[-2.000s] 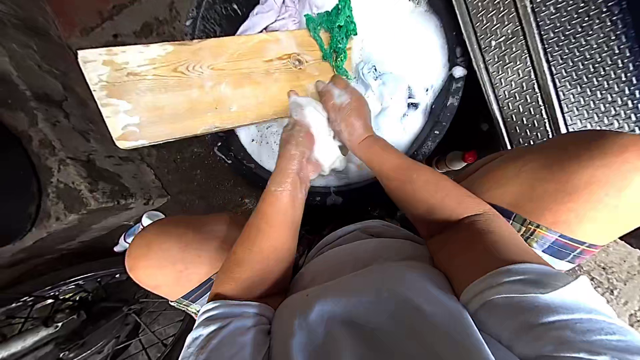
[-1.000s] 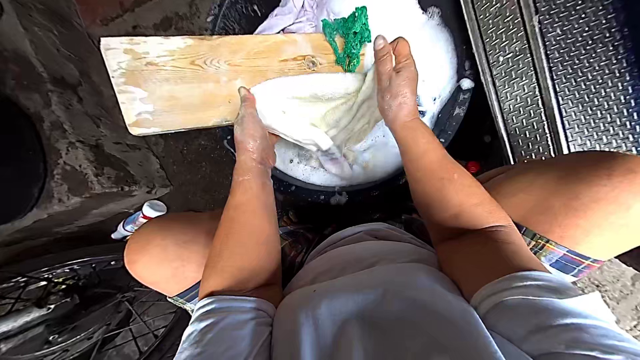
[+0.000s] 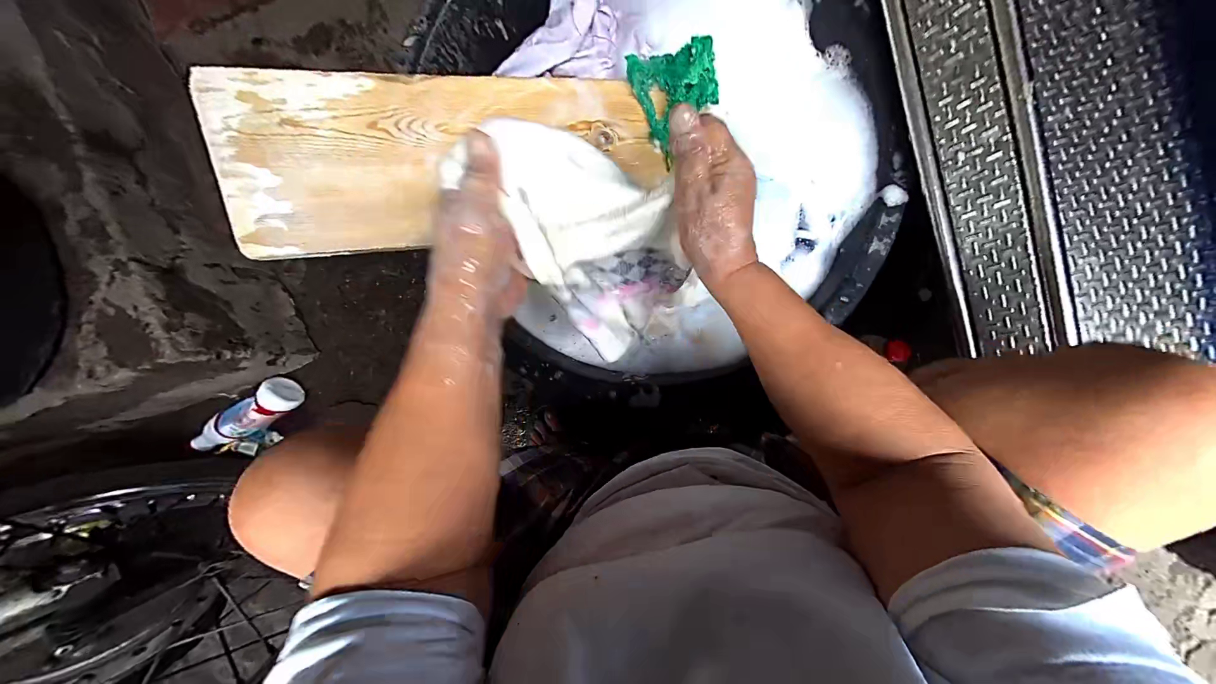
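Note:
A wet white cloth [image 3: 579, 204] with a patterned, pinkish patch hangs between my two hands over a round black tub [image 3: 860, 256] of suds. My left hand [image 3: 475, 223] grips its left side, thumb on top, and is blurred. On the other side my right hand [image 3: 712, 190] holds the cloth's right edge. Behind the cloth a wooden board [image 3: 323, 161] lies across the tub's rim, reaching out to the left. A green mesh scrubber [image 3: 679, 81] rests on the board's right end, just beyond my right fingertips. Lilac fabric [image 3: 570, 43] lies at the back of the tub.
A white bottle [image 3: 249, 415] lies by my left knee, with a spoked wheel [image 3: 142, 579] at the lower left. Metal tread plate [image 3: 1121, 161] runs along the right. A small red object [image 3: 897, 351] is near the tub's lower right.
Two seconds ago my hands were together around a bunched white, sudsy mass; since then they have moved apart, with the cloth spread between them. The patterned patch now shows more.

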